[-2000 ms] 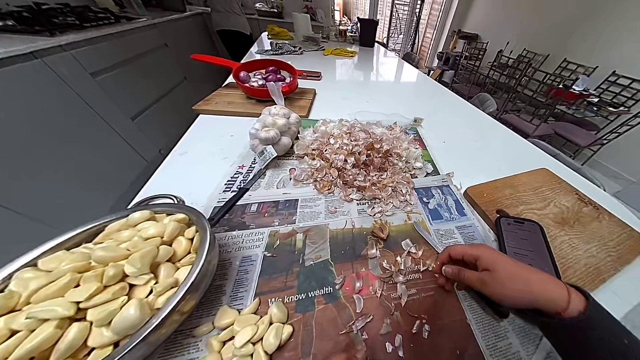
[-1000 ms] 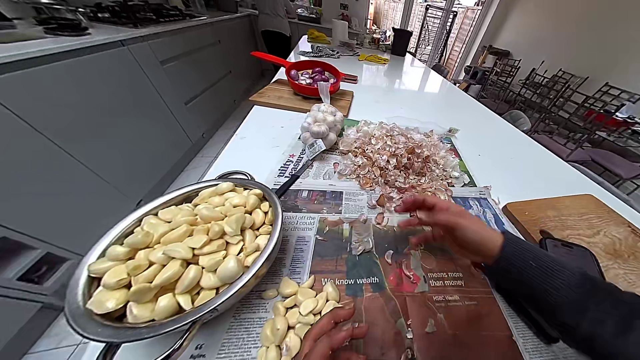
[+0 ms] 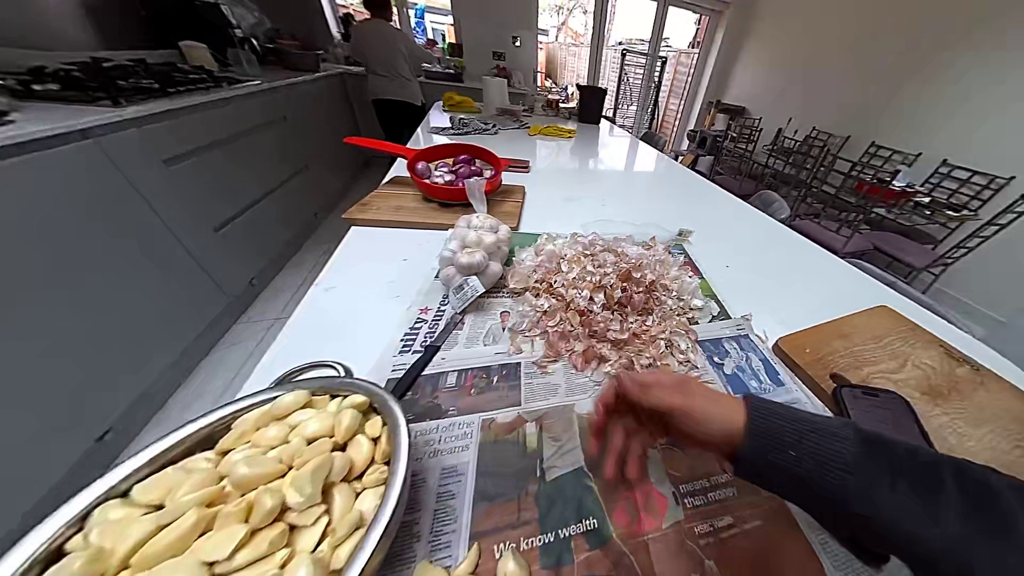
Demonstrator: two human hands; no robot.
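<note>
My right hand (image 3: 660, 416), blurred, hangs over the newspaper (image 3: 512, 472) just in front of a heap of garlic skins (image 3: 612, 300); its fingers point down and whether they hold anything is unclear. My left hand is out of view. At the lower left stands an oval metal dish (image 3: 398, 448) full of peeled garlic cloves (image 3: 256, 472). A few loose cloves (image 3: 512, 562) lie at the bottom edge. A knife (image 3: 428, 358) rests on the newspaper beside a net bag of garlic bulbs (image 3: 474, 252).
A red pan (image 3: 454, 170) of red onions sits on a wooden board (image 3: 384, 210) farther back. On the right, a phone (image 3: 880, 412) overlaps another wooden board (image 3: 904, 368). Yellow cloths (image 3: 552, 131) lie at the far end, where a person (image 3: 392, 64) stands.
My left hand, seen near the loose cloves a second ago, has left the view. Small skins that lay on the newspaper's near part two seconds ago no longer show there. The view has shifted.
</note>
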